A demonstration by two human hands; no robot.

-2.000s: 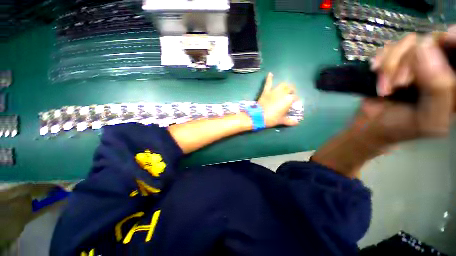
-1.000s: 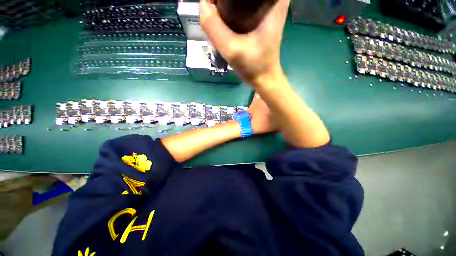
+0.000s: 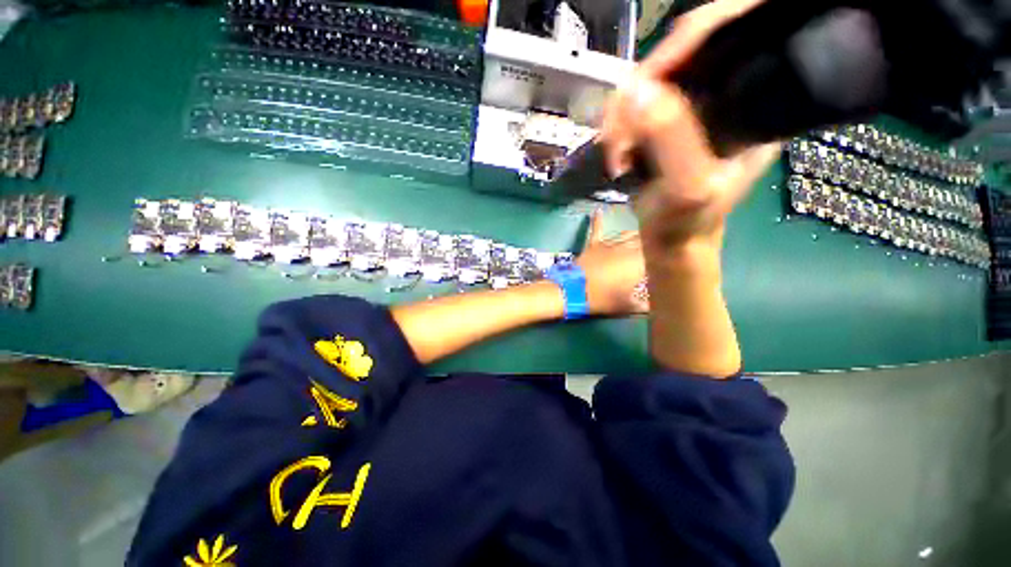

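A centre row of joined assemblies [image 3: 333, 240] lies on the green mat, thin wires along its lower edge. My left hand [image 3: 612, 274], with a blue band at the wrist, lies at the row's right end, its thumb pointing up. My right hand and forearm partly hide it, so whether it grips a part cannot be told. My right hand [image 3: 676, 155] is blurred and closed around the black electric screwdriver [image 3: 787, 78], at the right side of the white and silver screw feeder [image 3: 530, 138]. The screwdriver's tip cannot be made out.
A clear blister tray [image 3: 333, 133] lies behind the row, with dark filled trays [image 3: 344, 39] beyond. Short rows of boards [image 3: 31, 216] are at the left edge, and longer rows [image 3: 887, 199] at the right. An orange block [image 3: 473, 11] stands beside the feeder.
My right hand first swung with the screwdriver from the right to the feeder front, and now sits at the feeder's right side. My left hand has stayed at the row's right end. The view has shifted.
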